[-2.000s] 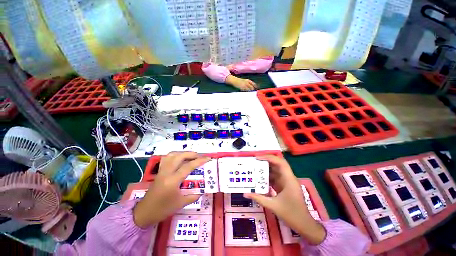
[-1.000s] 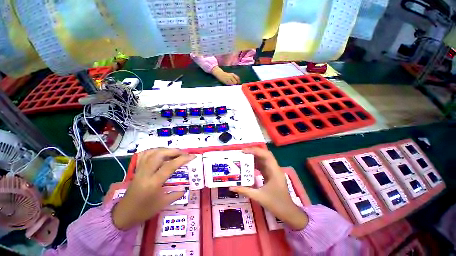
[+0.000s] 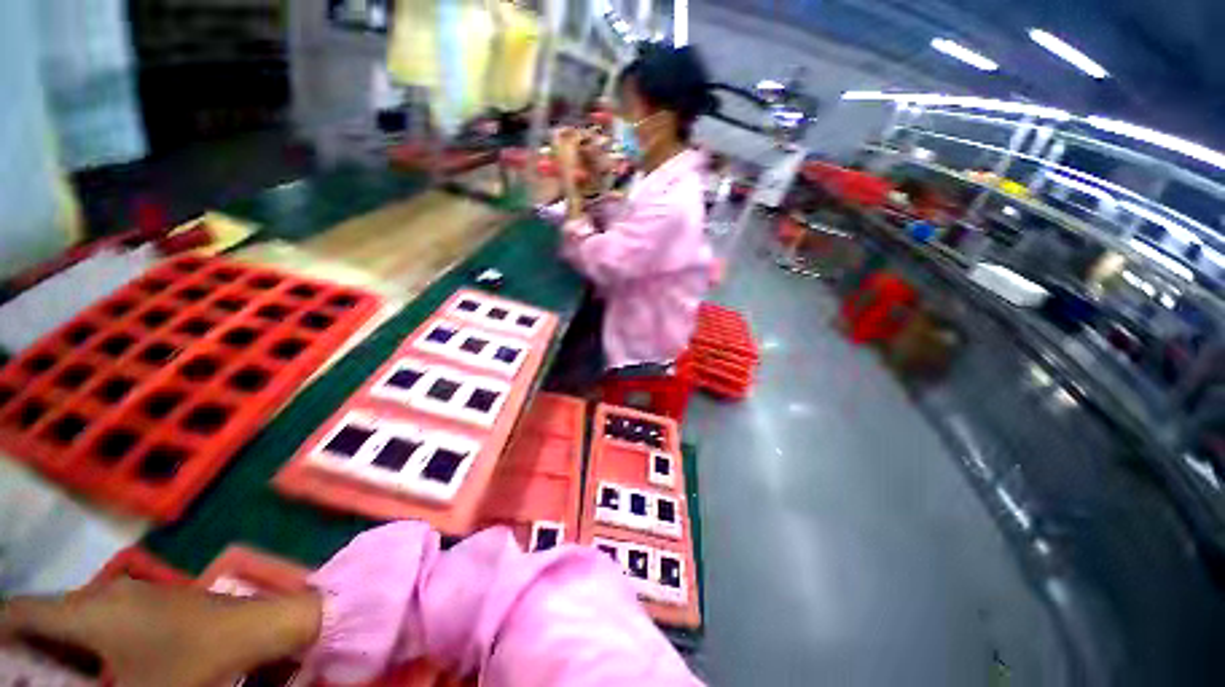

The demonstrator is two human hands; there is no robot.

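My right hand (image 3: 161, 631) is low at the left edge, blurred and cut off by the frame. Its pink sleeve crosses the bottom middle. A pale thing lies by its fingertips, too blurred to name, and I cannot tell whether the hand grips it. My left hand is not in view. A red foam tray (image 3: 300, 485) of white handheld units (image 3: 394, 452) with dark screens lies on the green bench beyond my sleeve. Another red tray (image 3: 688, 570) with similar units lies to its right.
A red-orange watch tray (image 3: 255, 412) with dark square pockets lies at the left. A person (image 3: 652, 248) in a pink smock and mask sits at the bench beyond. Red trays (image 3: 721, 352) are stacked behind the person. Grey floor (image 3: 820, 497) and another line (image 3: 1061, 349) lie to the right.
The view has swung far to the right. The two units held up before me and the lit modules are out of view. My left hand has left the picture and my right is at the lower left.
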